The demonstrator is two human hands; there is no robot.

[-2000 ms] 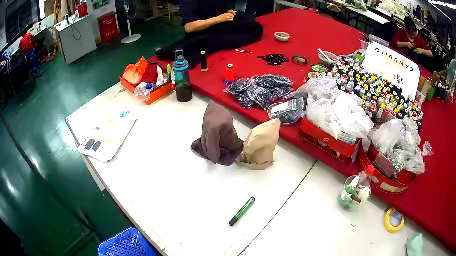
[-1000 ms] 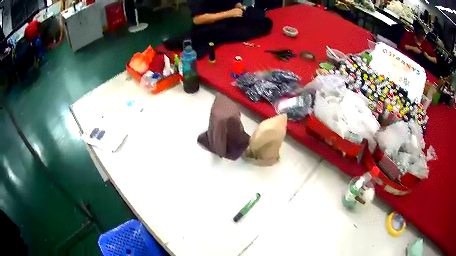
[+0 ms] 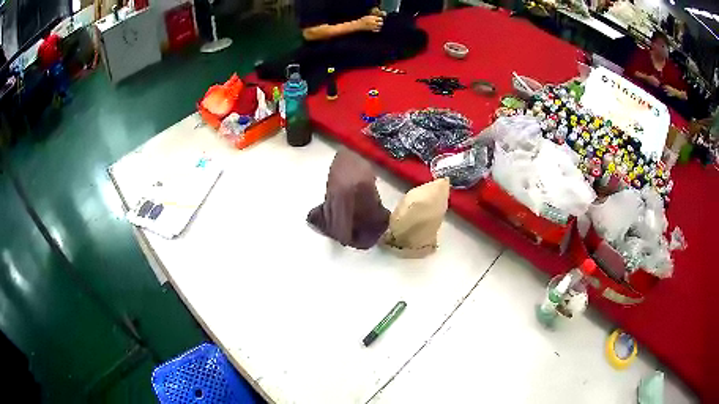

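Observation:
Neither of my hands is in the picture. Nearest in front of me on the white worktable [image 3: 260,292] lies a green marker pen [image 3: 384,323] with a dark end. Behind it stand a dark brown peaked cloth piece [image 3: 351,201] and a beige peaked cloth piece [image 3: 420,219], side by side and touching near their bases. A yellow tape roll [image 3: 621,349] lies near the right part of the table. A clear container with green and white contents [image 3: 561,300] stands behind the tape roll.
Blue plastic stool [image 3: 197,377] by the table's near left edge. White sheet [image 3: 175,197] at the left corner. Water bottle [image 3: 296,110] and orange-red tray [image 3: 256,132] behind. Red cloth [image 3: 504,47] holds bagged items, thread spools [image 3: 599,134] and red trays [image 3: 527,215]. A person works across the table; another sits far right.
Compared with two seconds ago, the view has shifted slightly, so the left side of the table and the stool show a little differently. The things on the table have not visibly moved.

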